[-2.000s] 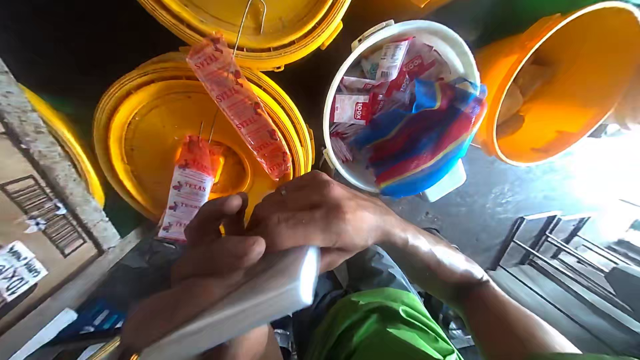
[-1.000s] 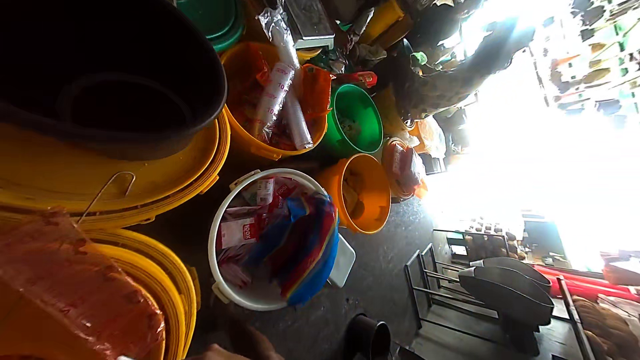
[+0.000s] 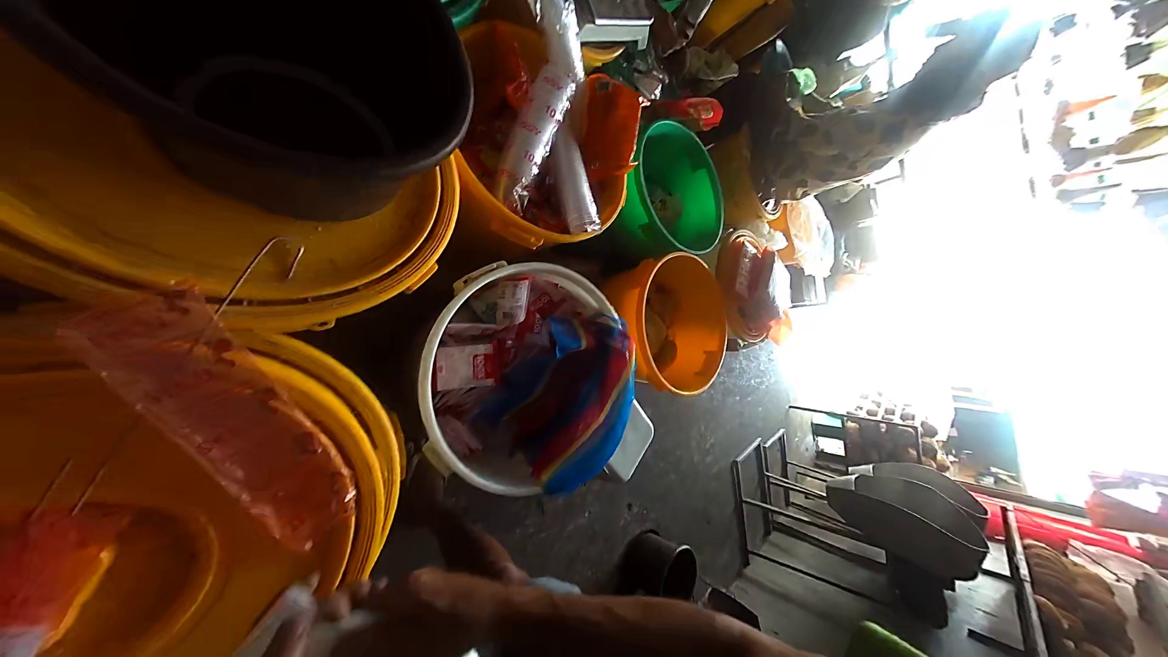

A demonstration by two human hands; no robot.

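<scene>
At the bottom edge my right hand [image 3: 438, 602] reaches in from the right, blurred and dim, its fingers near a pale object [image 3: 297, 616] that is too blurred to name. My left hand cannot be clearly told apart there. Just above and to the left, a red translucent printed plastic strip [image 3: 228, 420] hangs by a bent metal wire [image 3: 251, 274] over yellow round lids [image 3: 379, 456]. Another red plastic piece [image 3: 55, 557] lies at the lower left by thin wires. A white bucket [image 3: 429, 392] holds printed packets [image 3: 465, 365] and a blue, red and yellow striped plastic bag [image 3: 584, 401].
A large black basin [image 3: 392, 192] stands on yellow lids at upper left. Beyond are an orange tub [image 3: 525, 239] with plastic rolls, a green bucket [image 3: 698, 201] and an orange bucket [image 3: 703, 351]. Metal racks [image 3: 753, 502], scoops [image 3: 912, 511] and a dark cup [image 3: 657, 566] are at lower right.
The view has swung widely since the oldest frame, bringing in the basin and more buckets. My hands, central then with a long pale metallic object, now show only at the bottom edge.
</scene>
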